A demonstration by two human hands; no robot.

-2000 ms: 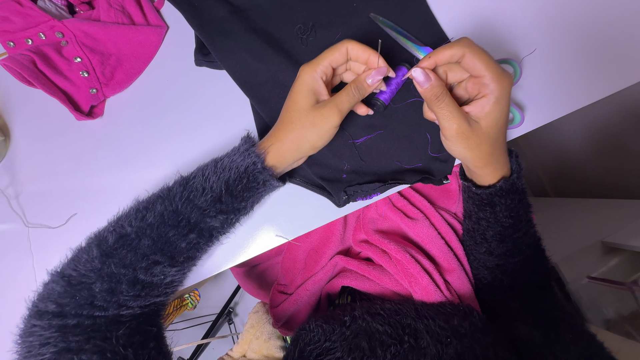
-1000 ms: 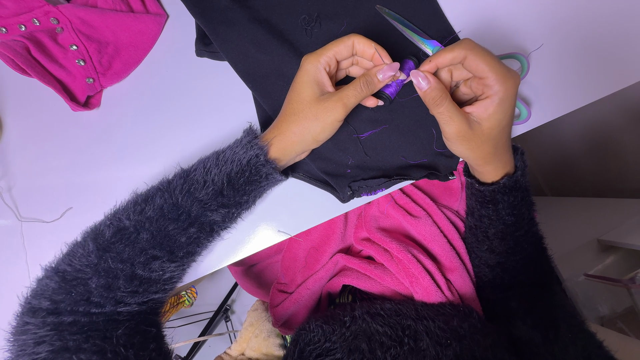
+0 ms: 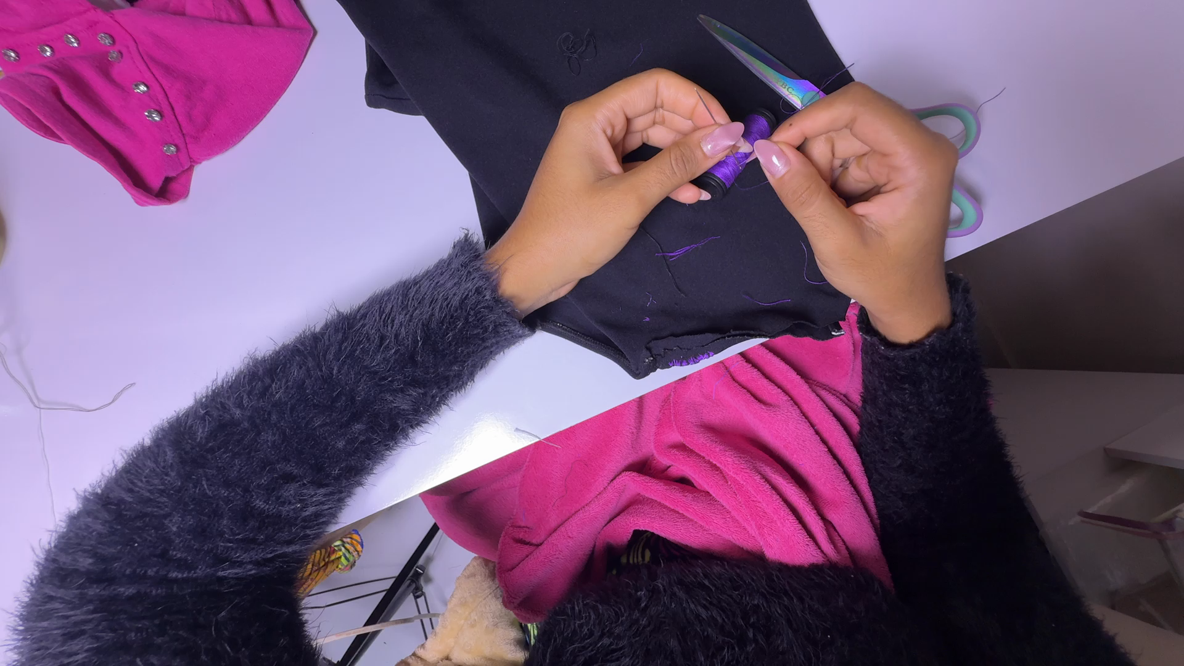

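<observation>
My left hand [image 3: 629, 171] pinches a sewing needle [image 3: 707, 105] between thumb and forefinger, its shaft sticking up past the fingertips. Close against it, my right hand [image 3: 856, 190] has thumb and forefinger pinched at what looks like a fine thread end, too small to see well. A spool of purple thread [image 3: 733, 167] lies just beneath the fingertips on black fabric [image 3: 573, 102]; whether a finger touches it I cannot tell. Iridescent scissors [image 3: 758, 63] lie beyond the spool, their handles partly behind my right hand. Purple thread snippets [image 3: 689, 248] are scattered on the fabric.
A pink garment with metal snaps [image 3: 213, 83] lies at the upper left of the white table [image 3: 277, 268]. Loose pale thread [image 3: 83, 407] rests at the left. Pink fleece cloth [image 3: 684, 453] covers my lap below the table edge. At the right is a clear container [image 3: 1138, 504].
Both hands stay close together over the spool. The needle stood nearly upright two seconds ago and now leans to the left. The view has shifted slightly.
</observation>
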